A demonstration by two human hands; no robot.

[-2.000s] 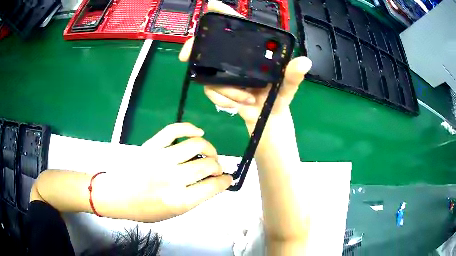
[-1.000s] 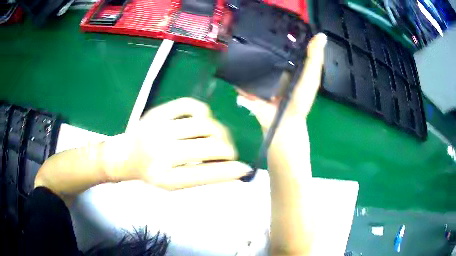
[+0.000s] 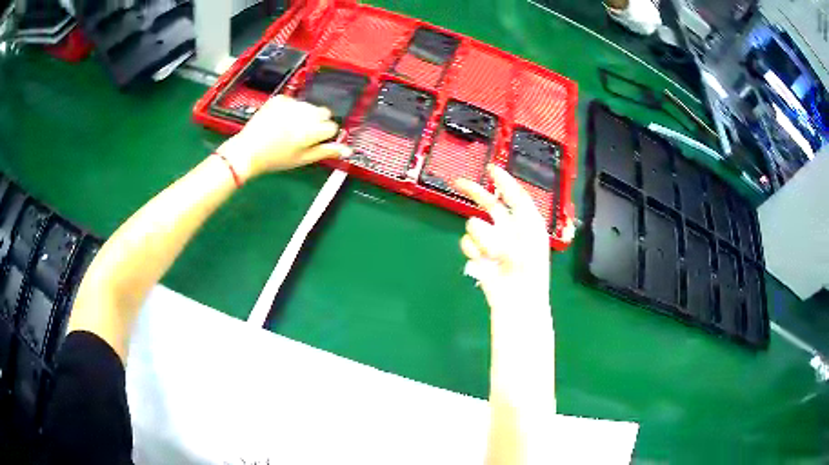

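Observation:
Several black phone middle frames lie in the pockets of the red tray (image 3: 364, 41). My left hand (image 3: 282, 136) is over the tray's near left part. Its bent fingers cover the lower end of one frame (image 3: 334, 91); whether they grip it is hidden. My right hand (image 3: 502, 227) is at the tray's near edge, just below another frame (image 3: 470, 120), with fingers apart and no frame in it. A small white piece (image 3: 473, 270) shows at its lower fingers; how it is held is unclear.
A black blister tray (image 3: 673, 227) stands right of the red tray, another (image 3: 41, 259) at far left. A white sheet (image 3: 318, 390) lies nearest me. A white strip (image 3: 298, 245) crosses the green mat (image 3: 400, 300). A thin black outline (image 3: 632, 86) lies beyond.
The frame held up by my hands earlier is no longer raised between them. Both hands have moved forward to the red tray, and the view has shifted to show more of it.

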